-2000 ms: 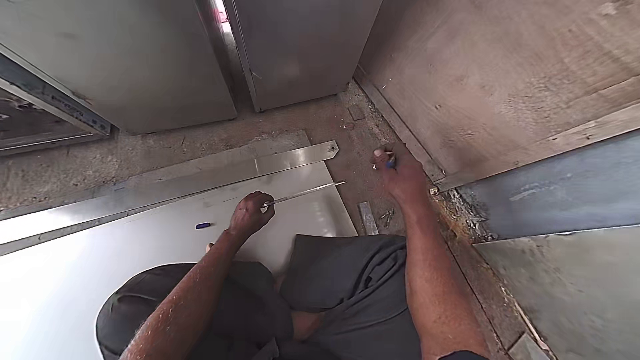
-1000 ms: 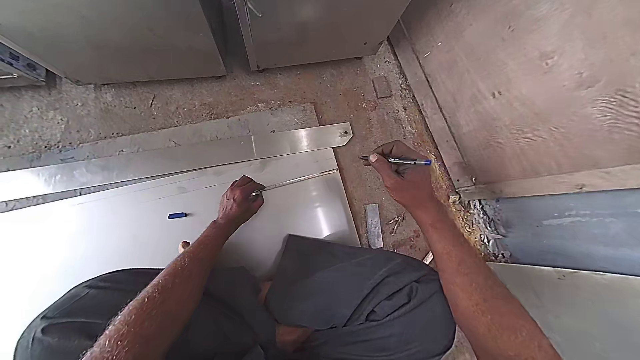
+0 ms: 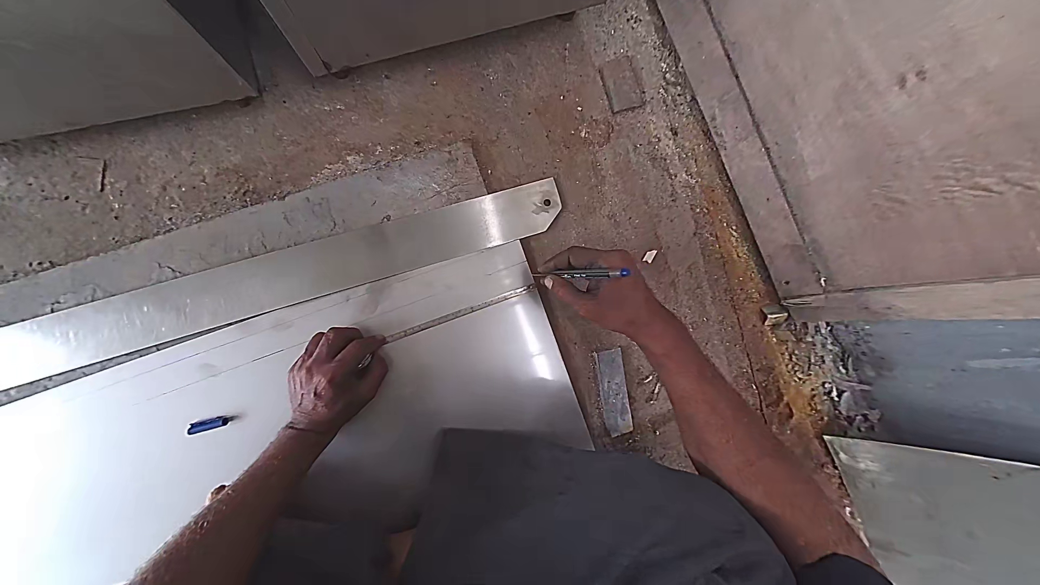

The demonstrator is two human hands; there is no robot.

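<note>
My left hand (image 3: 335, 375) rests on a shiny metal sheet (image 3: 455, 374), its fingers closed on the near end of a thin steel ruler (image 3: 459, 313). That ruler lies slantwise across the sheet, its far end at the sheet's right edge. My right hand (image 3: 605, 291) holds a pen (image 3: 587, 274) with a blue end, its tip at the right edge close to the ruler's end. A blue pen cap (image 3: 209, 425) lies on the sheet left of my left hand. Thin lines run along the sheet beside a long metal straightedge (image 3: 366, 253) with a hole near its end.
A small flat metal strip (image 3: 613, 392) lies on the rough floor (image 3: 544, 122) right of the sheet. Metal cabinets (image 3: 106, 57) stand at the top left. A wooden panel (image 3: 910, 146) is at the right, with a grey metal sheet (image 3: 942, 504) below it.
My right hand has moved left to the sheet's edge, bringing the pen's tip to the ruler's far end. My left hand still holds the ruler. The view has shifted closer to the sheet.
</note>
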